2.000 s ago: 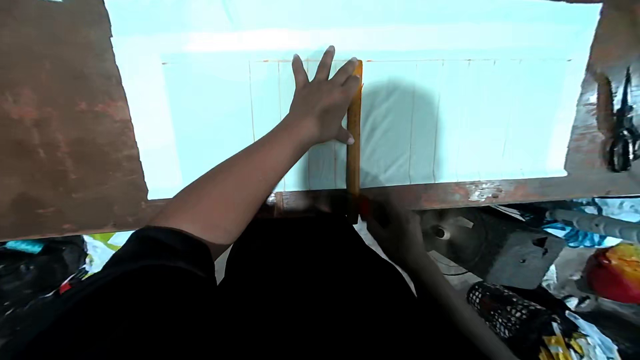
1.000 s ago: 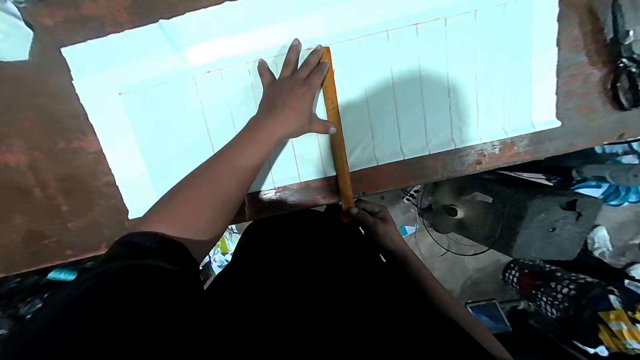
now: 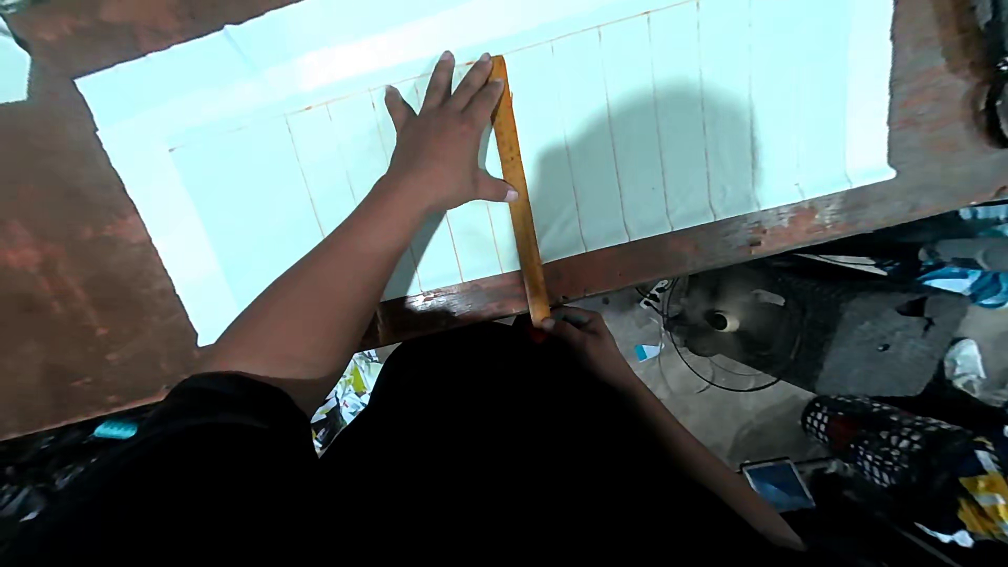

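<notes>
A pale fabric sheet lies on the worn brown table, marked with a long line and several thin cross lines. Across it runs a yellowish wooden ruler, whose near end sticks out past the table's edge. My left hand is spread on the sheet, its fingertips and thumb pressing the ruler's left side. At the near end of the ruler my right hand has its fingers closed around the tip; a small red thing, partly hidden, shows there.
A fan with a round wire guard stands below the table at the right, beside a dark grey box-like object. A black-and-white patterned item lies lower right. Black scissors are partly visible at the right edge.
The view has shifted and tilted. My right hand has come up to the ruler's near end, from lower and more in shadow two seconds ago. My left hand stays spread by the ruler.
</notes>
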